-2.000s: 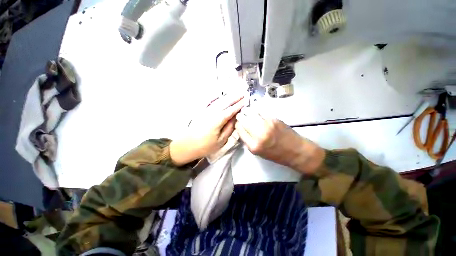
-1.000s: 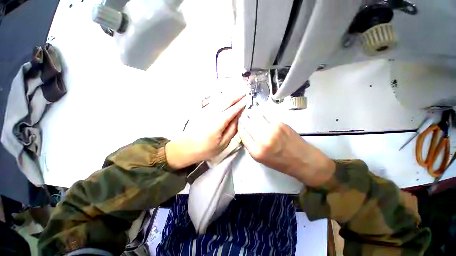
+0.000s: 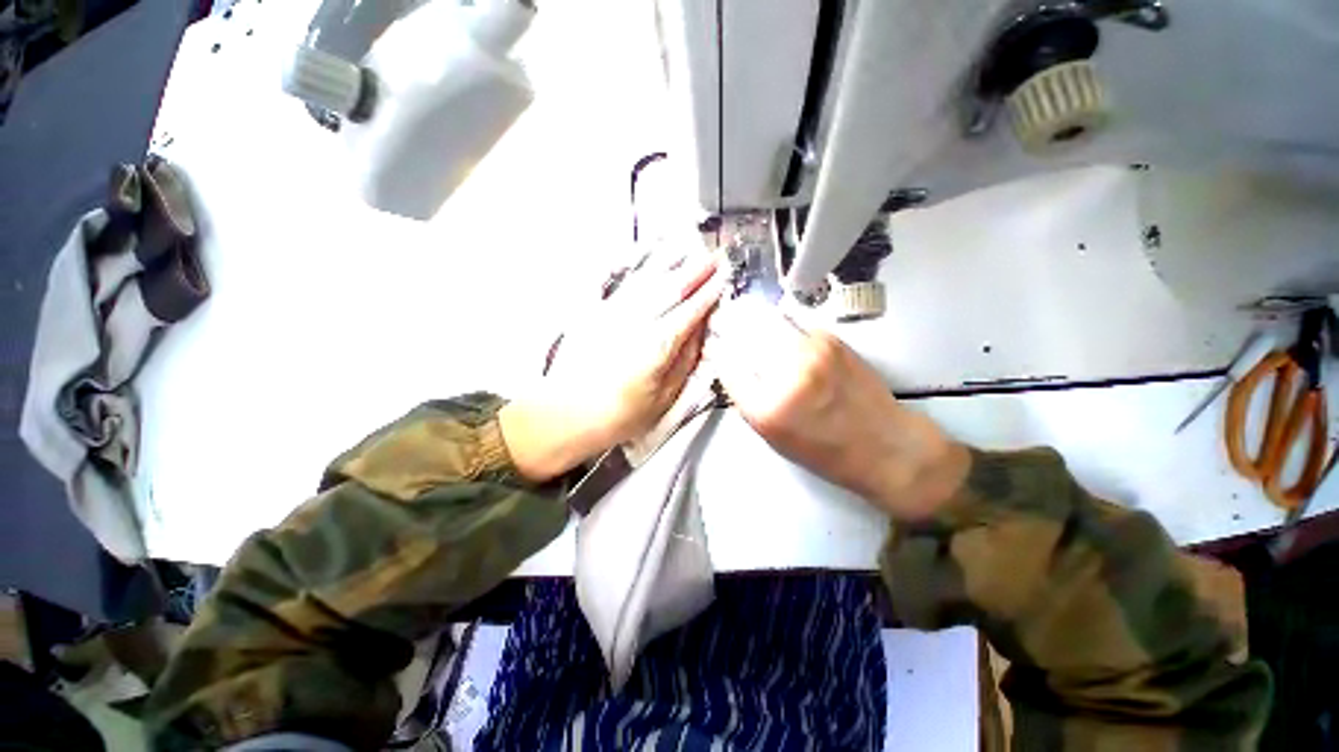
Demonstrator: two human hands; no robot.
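Observation:
A light grey-beige fabric piece (image 3: 646, 551) hangs from under my hands over the table's front edge onto the striped apron. A dark brown strip (image 3: 599, 479) shows beside it below my left hand. My left hand (image 3: 617, 360) lies flat on the work, fingers pointing to the presser foot (image 3: 752, 265). My right hand (image 3: 800, 382) is closed on the fabric just right of it, fingertips bunched close to the foot. Glare washes out the fingertips and the cloth there. The sewing machine head (image 3: 911, 103) stands above.
Orange-handled scissors (image 3: 1275, 426) lie at the right table edge. Crumpled grey-beige cloth with dark brown ends (image 3: 88, 367) lies at the left edge. A white bottle-shaped fixture (image 3: 441, 118) is upper left. A cream ridged knob (image 3: 1057, 103) is on the machine head.
The camera view has shifted. More of the fabric shows below my hands, spread wider with a dark edge visible. Both hands stay close to the presser foot.

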